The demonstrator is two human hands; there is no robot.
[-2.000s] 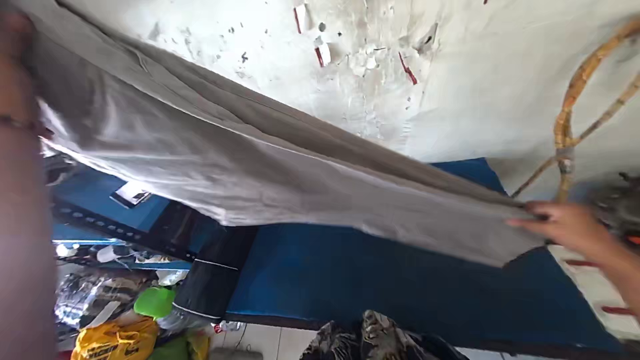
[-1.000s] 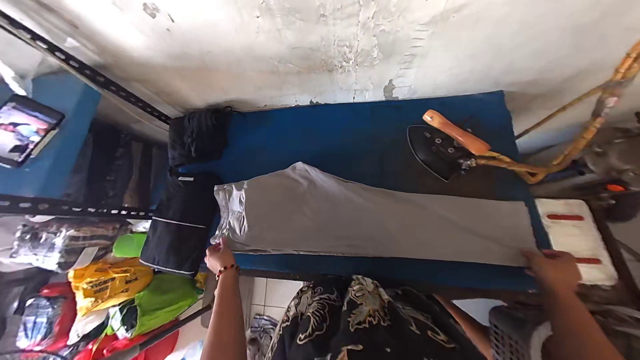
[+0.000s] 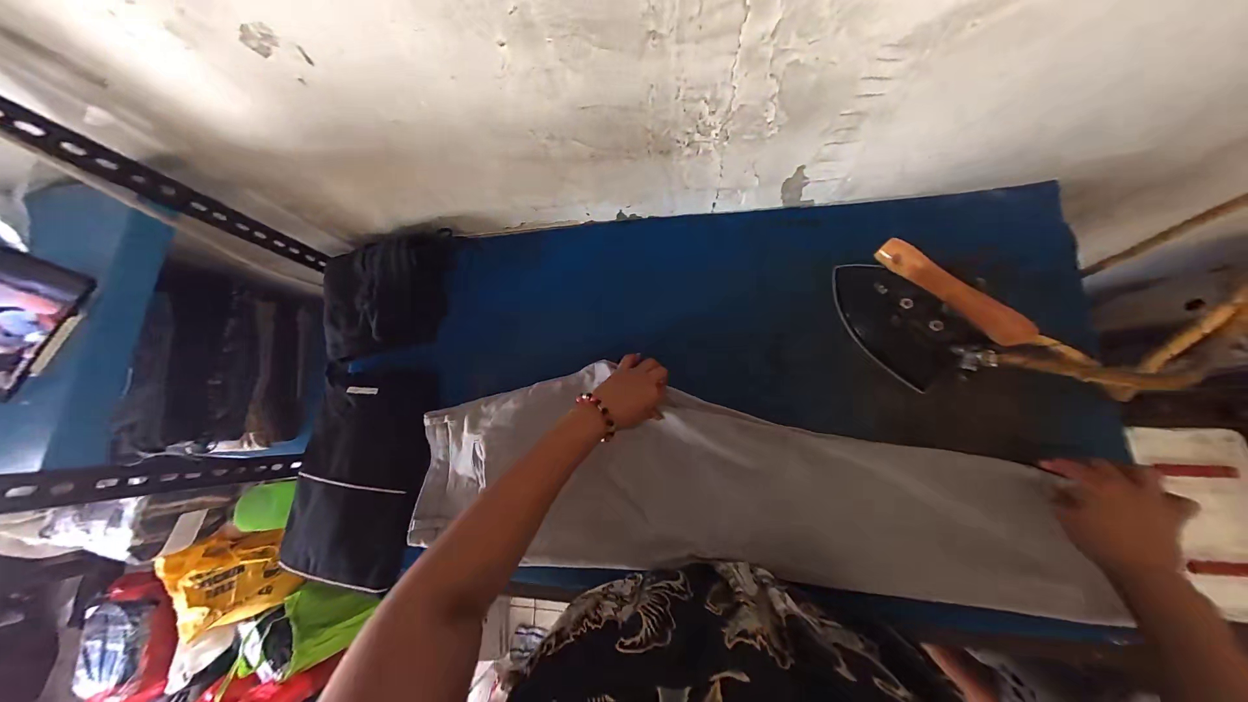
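Grey trousers (image 3: 780,497) lie lengthwise along the front of a table with a blue cover (image 3: 624,292), their waist end at the left. My left hand (image 3: 632,392), with a beaded bracelet at the wrist, grips the far edge of the cloth near a raised corner. At the right end, my right hand (image 3: 1116,507) touches the far edge of the leg; it is blurred, and its grip is unclear. Beyond the trousers, toward the right, a steam iron (image 3: 897,317) with an orange handle rests on the cover, joined to a wrapped hose (image 3: 1092,370).
Folded black clothes (image 3: 356,478) lie at the table's left end, beside a perforated metal shelf frame (image 3: 156,478). Plastic bags (image 3: 229,575) are at the lower left. A white pad with red strips (image 3: 1189,517) sits at the right, and a peeling wall (image 3: 682,107) stands behind.
The trousers, held up in the air two seconds ago, now lie on the table. Since one second ago, my left hand has moved from their near left corner to the far edge; my right hand has also moved farther back.
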